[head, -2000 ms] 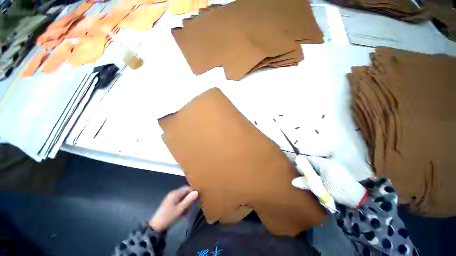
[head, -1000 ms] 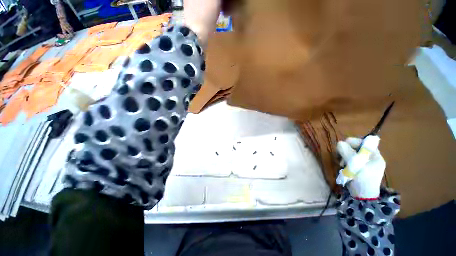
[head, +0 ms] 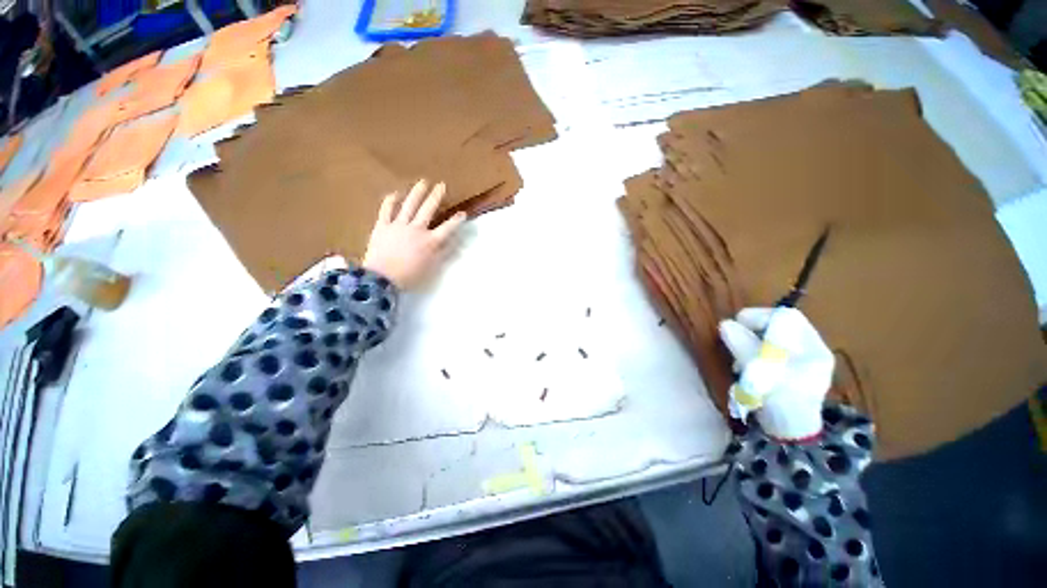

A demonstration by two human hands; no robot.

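My left hand (head: 411, 236) is bare, with its fingers apart, at the front edge of the left stack of brown panels (head: 356, 132). Whether its fingertips touch the stack is hard to tell. My right hand (head: 783, 368), in a white knit glove, holds dark pointed scissors (head: 808, 267) over the near left part of the right stack of brown panels (head: 850, 207). The blades point away from me. The right stack has fanned, slitted left edges. Several tiny dark snips (head: 542, 357) lie on the white sheet between the stacks.
Orange cut pieces (head: 126, 149) lie at the far left. A small bottle (head: 98, 285) and a black clamp (head: 52, 342) are at the left. A blue tray (head: 404, 20) and another brown stack (head: 654, 14) are at the far edge. The white table's front edge (head: 551, 505) runs below.
The brown panel that lay in front of me, then rose over the right stack, now lies on that stack. My left hand has come back left from it. My right hand still holds the scissors.
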